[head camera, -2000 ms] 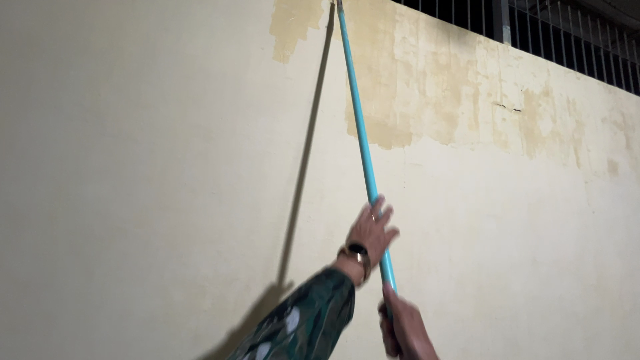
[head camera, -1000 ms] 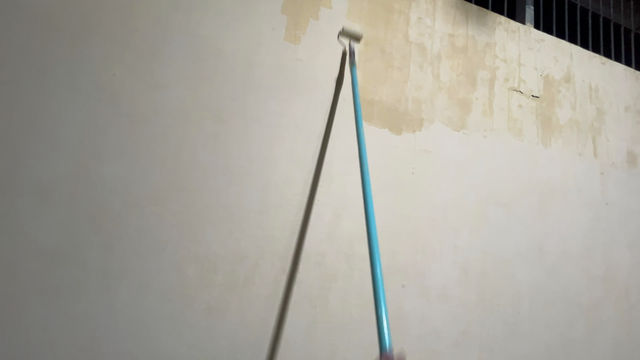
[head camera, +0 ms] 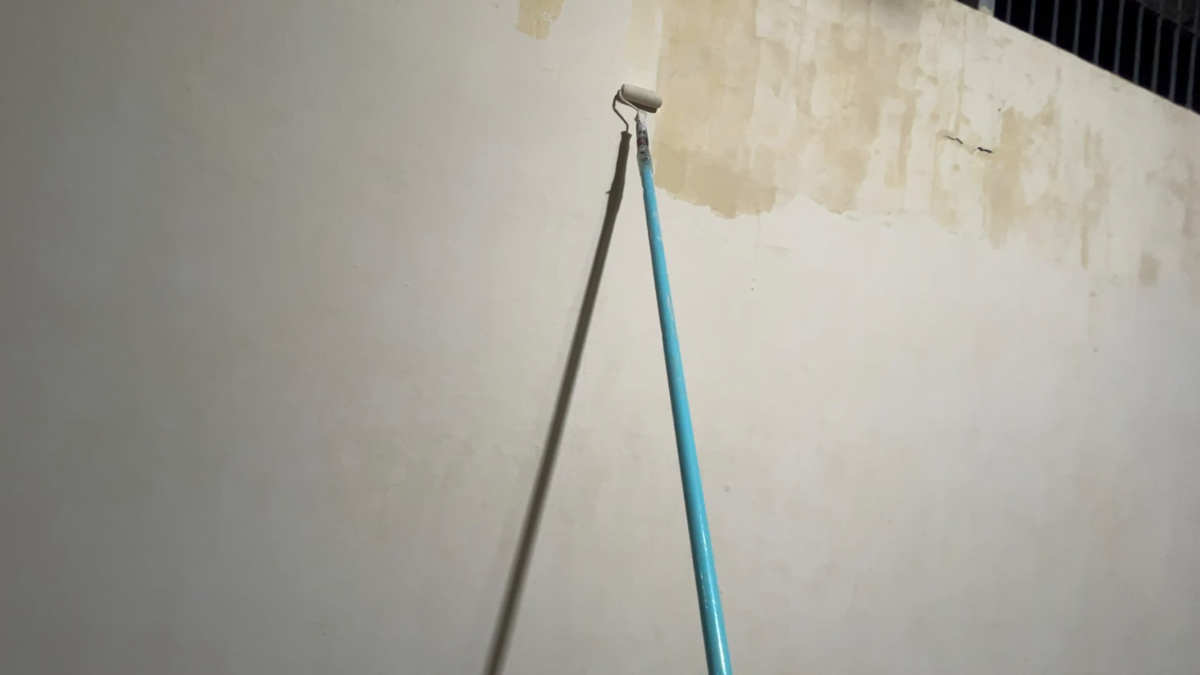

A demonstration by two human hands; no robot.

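A paint roller (head camera: 641, 97) on a wire frame rests against the wall (head camera: 375, 375), at the left edge of a darker beige patch (head camera: 722, 187). Its blue extension pole (head camera: 677, 403) rises from the bottom edge, leaning slightly left. The upper end of the pole is smeared with paint. Neither my left hand nor my right hand is in view; the lower part of the pole is cut off by the bottom edge.
Streaky beige areas spread over the upper right of the wall, with a short dark crack (head camera: 967, 144) among them. Dark metal bars (head camera: 1106, 37) stand above the wall's sloping top edge. The pole casts a long shadow (head camera: 562, 403) to its left.
Both hands were at the pole two seconds ago and have left the view. The roller, beyond the top edge then, has come down into view.
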